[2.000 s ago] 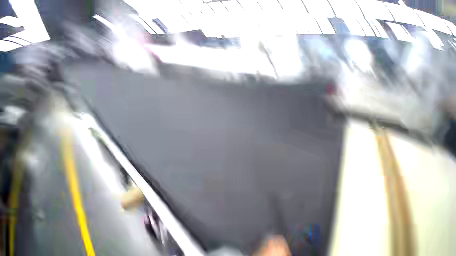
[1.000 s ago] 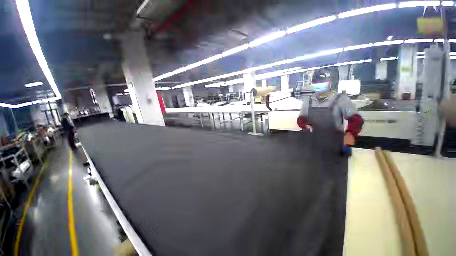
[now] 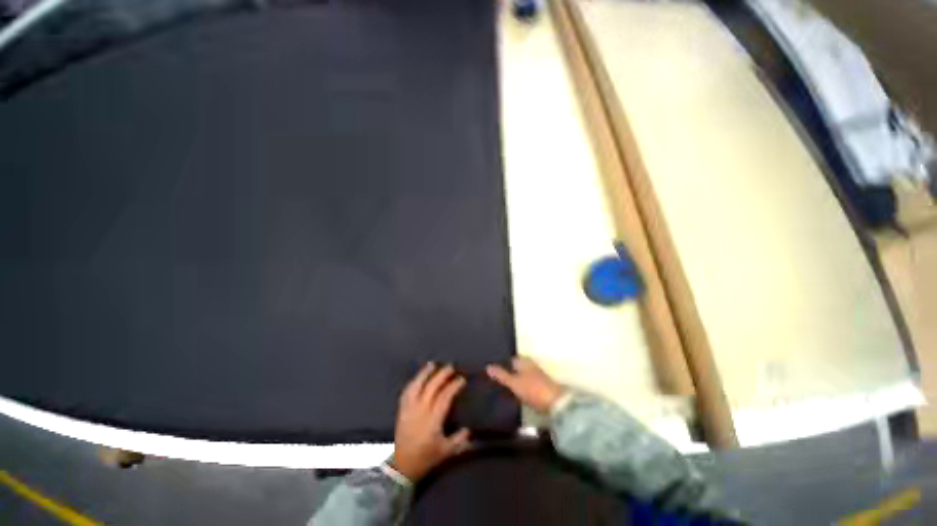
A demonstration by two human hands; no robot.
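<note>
Black fabric (image 3: 308, 216) lies spread over the left part of the table, with a straight right edge beside the cream surface. My left hand (image 3: 426, 421) rests on the fabric at its near right corner, fingers apart and thumb towards the corner. My right hand (image 3: 529, 387) lies at the fabric's right edge, palm down, its fingertips touching or just over the black. A darker, rounded patch (image 3: 483, 406) shows between my hands; I cannot tell whether it is a fold or a separate thing. Neither hand visibly grips anything.
Cream surface (image 3: 812, 247) lies right of the fabric. Two long tan tubes (image 3: 658, 236) lie side by side across it. A blue disc with a handle (image 3: 613, 280) sits by them; another blue thing (image 3: 526, 10) shows at the top. The white table edge (image 3: 236, 452) runs near me.
The view has turned down from the hall to the near table edge. Both my hands now show at the fabric corner. The person across the table is out of view.
</note>
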